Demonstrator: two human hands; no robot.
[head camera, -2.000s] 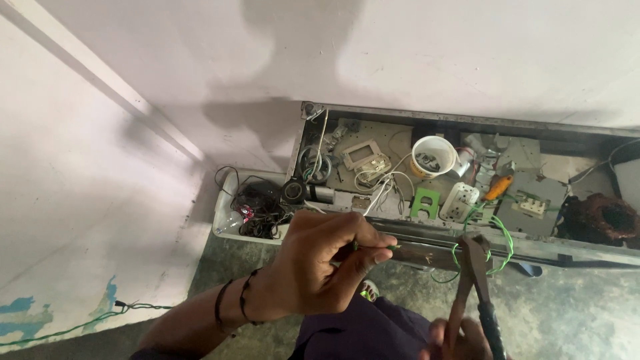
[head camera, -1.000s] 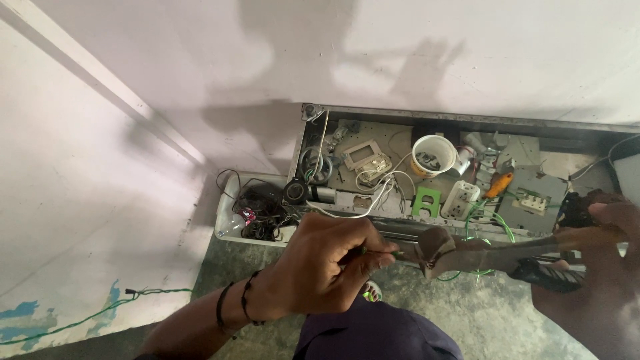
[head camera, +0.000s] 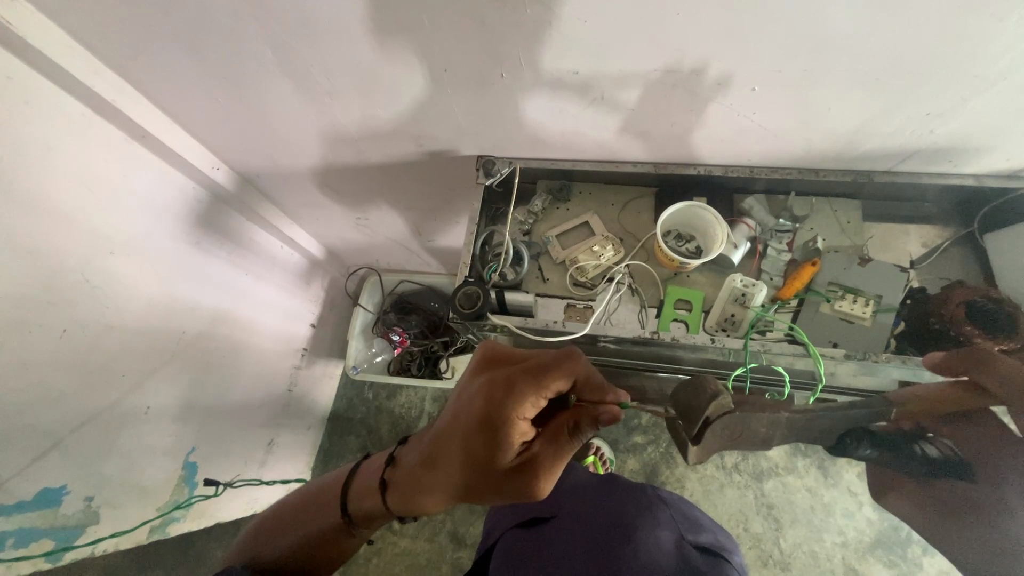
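Observation:
Thumb and fingers of my left hand (head camera: 520, 424) pinch a thin wire (head camera: 644, 408) with a bit of green insulation and a bare-looking end. At that end are the jaws of a pair of worn metal pliers or pincers (head camera: 768, 424), held sideways. My right hand (head camera: 944, 496), partly cut off at the right edge, holds the handles, one brown and one black-covered. Whether the jaws are closed on the wire cannot be told. Behind the jaws, loops of green wire (head camera: 816, 360) hang over the edge of the metal-framed tray.
The metal-framed tray (head camera: 696, 170) holds a white bucket (head camera: 692, 232) with small parts, a green plate (head camera: 681, 310), a white socket strip (head camera: 734, 304), an orange-handled tool (head camera: 798, 280) and a black tape roll (head camera: 470, 299). A white bin (head camera: 356, 328) with dark cables stands at its left.
The pliers have swung from upright, apart from my left hand, to lying sideways with their jaws at the wire. My right hand has moved up and to the right. My left hand keeps its pinch.

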